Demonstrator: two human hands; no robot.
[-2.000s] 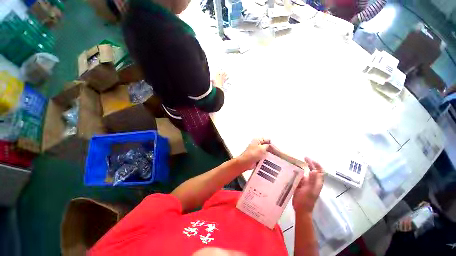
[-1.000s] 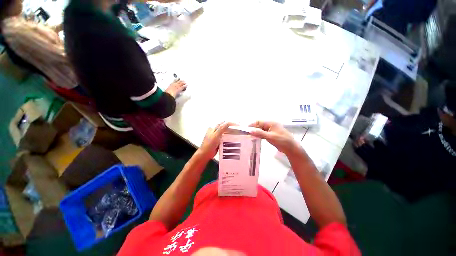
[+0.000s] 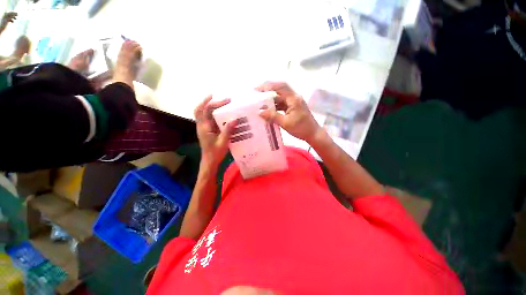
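A white product box (image 3: 256,151), tinted pink, with dark bars and a long dark picture on its face, is held upright over my lap at the table edge. My left hand (image 3: 212,128) grips its upper left side, thumb on the face near the bars. My right hand (image 3: 291,114) grips its upper right corner, thumb on the face. The top end between my hands is bright and washed out, so I cannot tell whether its flap is closed.
A white carton with dark bars (image 3: 326,36) lies on the white table (image 3: 230,46). Shiny flat packs (image 3: 340,112) lie near the right edge. Another worker's hand (image 3: 128,60) is at the left. A blue crate (image 3: 115,201) with dark bagged items and brown cartons stand on the floor.
The view has shifted, with the table and worker now further left. Both thumbs now lie on the box face, and the box has tilted slightly. Both hands still hold it.
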